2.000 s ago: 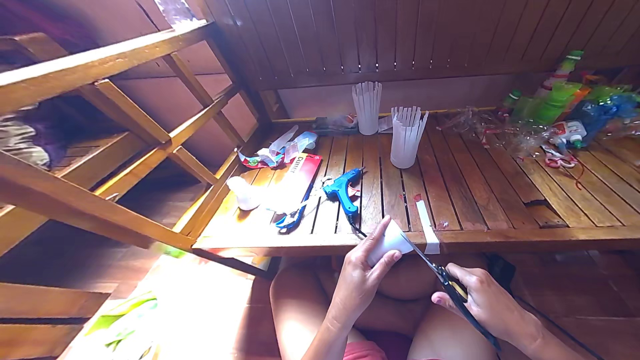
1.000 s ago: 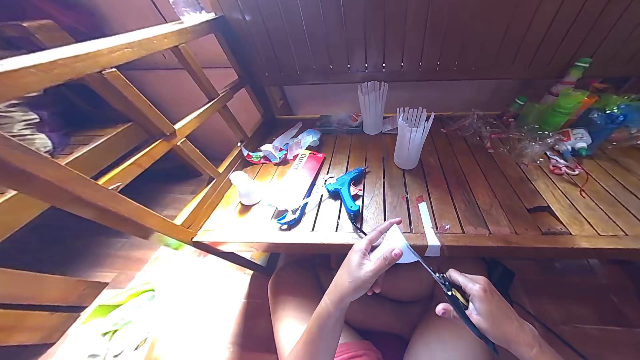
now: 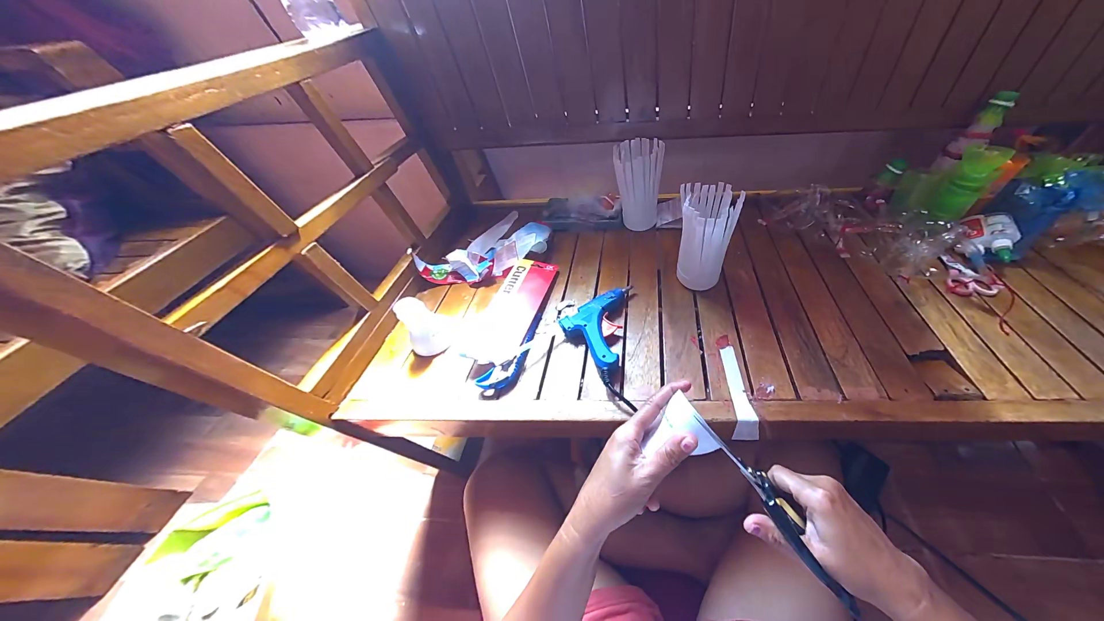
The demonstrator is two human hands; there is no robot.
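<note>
My left hand (image 3: 636, 466) holds a small white piece (image 3: 687, 424), paper or thin plastic, over my lap at the bench edge. My right hand (image 3: 832, 522) grips black-handled scissors (image 3: 776, 504), whose blades lie along the right edge of that piece. A white strip (image 3: 737, 392) rests on the slats just beyond, its near end over the edge. Farther back stand two white translucent cups with walls cut into upright strips, one nearer (image 3: 703, 246) and one behind it (image 3: 639, 190). Left of my hands lies a blue glue gun (image 3: 593, 326), its cord running toward my left hand.
Left on the slatted wooden bench (image 3: 789, 345) are a blue cutter (image 3: 504, 371), a red and yellow package (image 3: 526, 297), a white plastic piece (image 3: 420, 328) and scraps (image 3: 483, 254). Plastic bottles (image 3: 970, 185), a glue bottle (image 3: 992, 235) and red-handled scissors (image 3: 975, 278) lie right. A wooden railing (image 3: 233, 267) borders the left.
The white piece in my left hand has changed its tilt and shows a wider face than two seconds ago. Both hands keep nearly the same places; the things on the bench have not moved.
</note>
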